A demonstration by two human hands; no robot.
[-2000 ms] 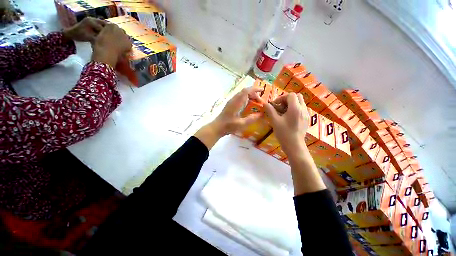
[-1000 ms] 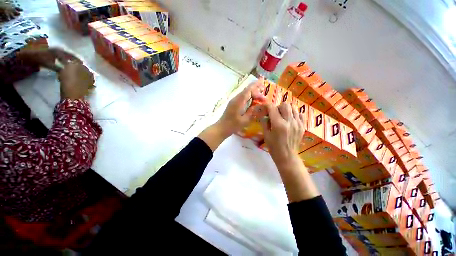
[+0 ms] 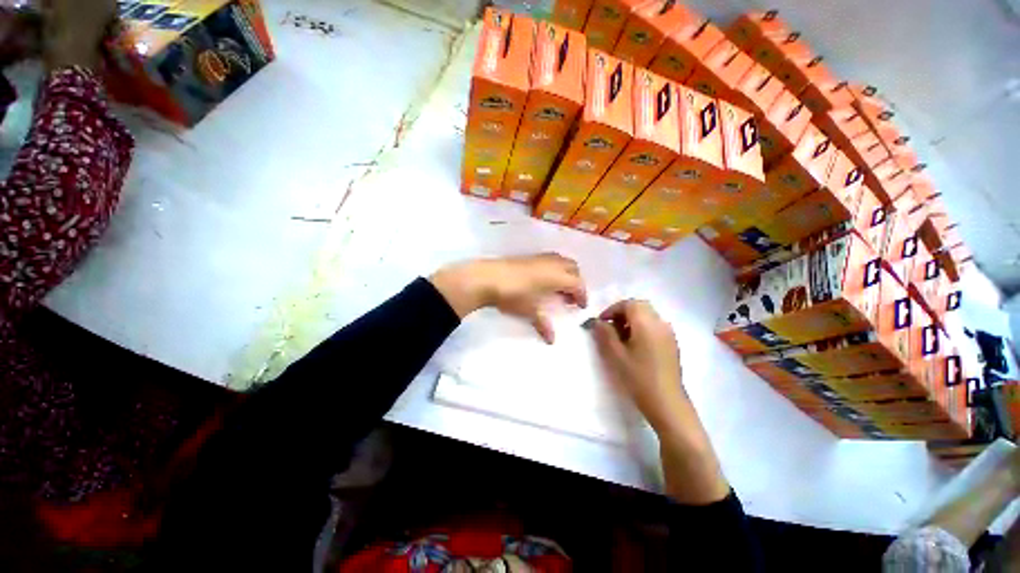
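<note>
My left hand (image 3: 520,289) is over the white sheets, fingers apart and slightly curled, with nothing visible in it. My right hand (image 3: 640,356) is to its right, thumb and forefinger pinched on a tiny dark-edged piece (image 3: 589,323), too small to name surely. The flat white sheets (image 3: 515,375) lie near the table's front edge, partly under both hands. A row of several upright orange and yellow boxes (image 3: 604,140) stands beyond the hands, apart from them, with dark-edged loops on the top ends.
Long rows of orange boxes (image 3: 884,280) curve along the right and back. Yellowish tape (image 3: 324,274) crosses the table at left. A neighbour's patterned sleeve (image 3: 69,185) and a box group (image 3: 201,62) are at upper left. Another person's arm (image 3: 973,504) is at lower right.
Both hands have left the box row and come back over the white sheets. The view has tilted down, and the bottle is out of view. The neighbour's hand has moved beside the box group.
</note>
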